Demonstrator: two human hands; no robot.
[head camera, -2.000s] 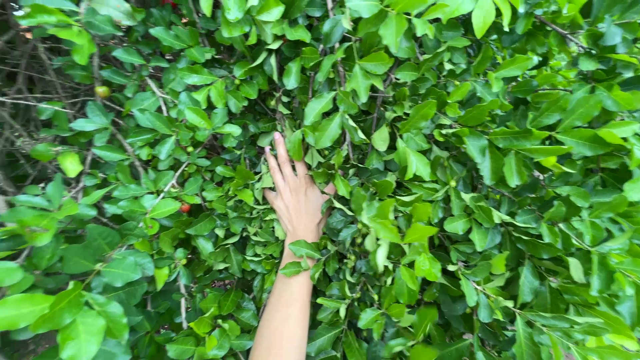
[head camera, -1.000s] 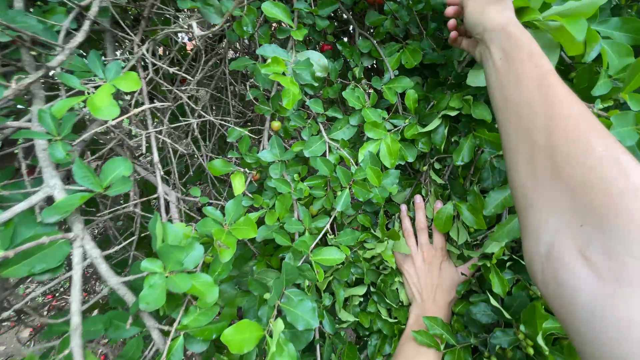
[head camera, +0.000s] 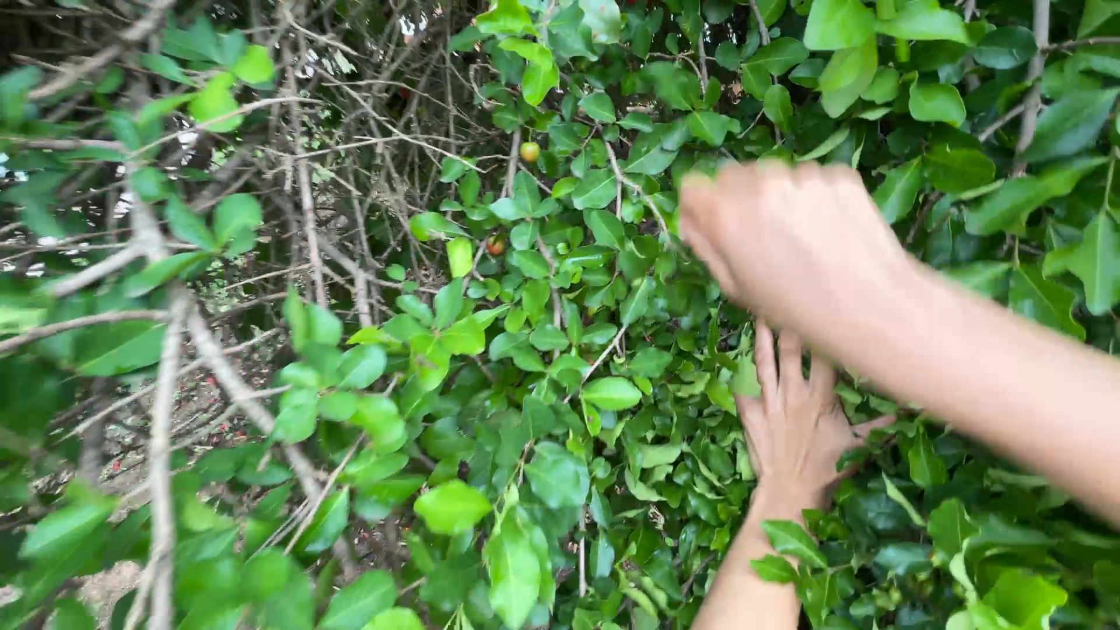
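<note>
My left hand (head camera: 794, 429) lies spread against the leaves of a dense green shrub (head camera: 612, 394), its fingers pointing up and apart, with nothing gripped. Above it and nearer the camera, my right hand (head camera: 787, 227) is blurred, its fingers curled in a fist; whether anything is inside it cannot be seen. The right forearm comes in from the right edge and its hand overlaps the view just above the left fingertips. Left of the right hand, a small yellow-orange fruit (head camera: 529, 151) hangs among the leaves, and a reddish fruit (head camera: 495, 246) hangs a little below it.
Bare, tangled twigs (head camera: 376, 149) fill the upper left. A thicker forked grey branch (head camera: 179, 306) runs down the left side, with leafy sprigs in front. Behind it, ground (head camera: 206, 411) with small red spots shows through. Another upright stem (head camera: 1034, 79) stands at the upper right.
The view has shifted left along the shrub since the first frame. My right hand, at the top right edge one second ago, is now lower and farther left, above my left hand, which stays on the leaves.
</note>
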